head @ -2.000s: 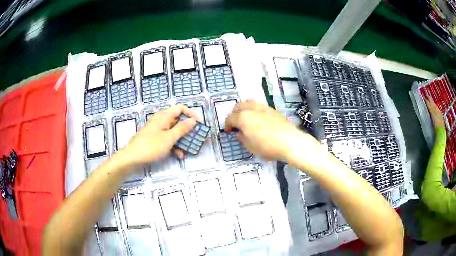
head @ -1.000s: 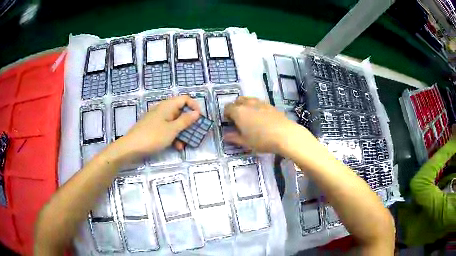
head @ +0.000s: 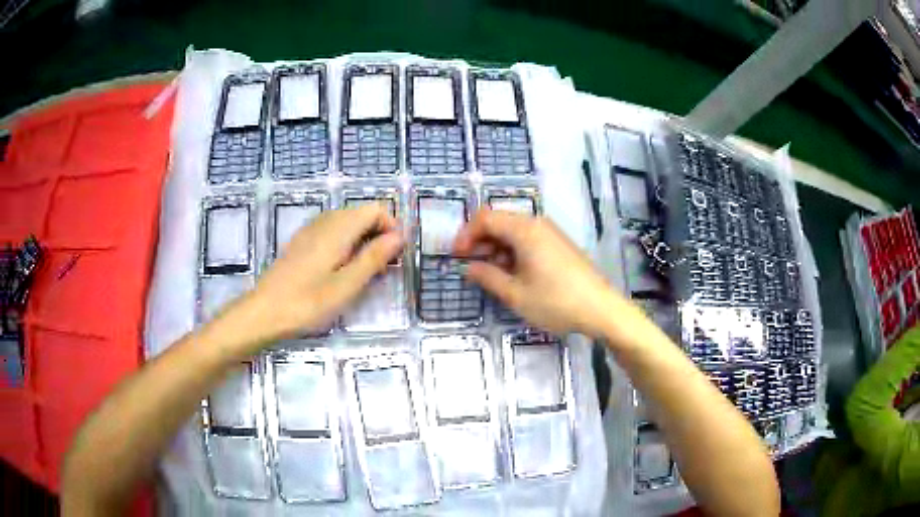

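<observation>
Front housings lie in rows on a pale tray (head: 595, 394). The top row's housings (head: 370, 121) hold grey keypads. In the middle row, a grey keypad (head: 449, 291) sits in the fourth housing, below its screen window. My left hand (head: 338, 265) is over the third housing, thumb and forefinger slightly apart, with no keypad visible in it. My right hand (head: 530, 268) is over the fifth housing, fingertips beside the fourth housing; a dark blur between finger and thumb cannot be made out. The front row's housings (head: 385, 429) have pale keypad areas.
A red tray (head: 96, 232) with a few dark pieces lies left. Right, a clear blister tray of black keypads (head: 752, 252) lies over more housings, with loose keypads (head: 646, 247) beside it. A green-sleeved arm (head: 888, 404) and red keypad trays (head: 890, 257) are far right.
The grey keypad my left hand held is no longer seen there. A grey keypad now shows in the fourth middle-row housing. The view has shifted, so the trays appear further right.
</observation>
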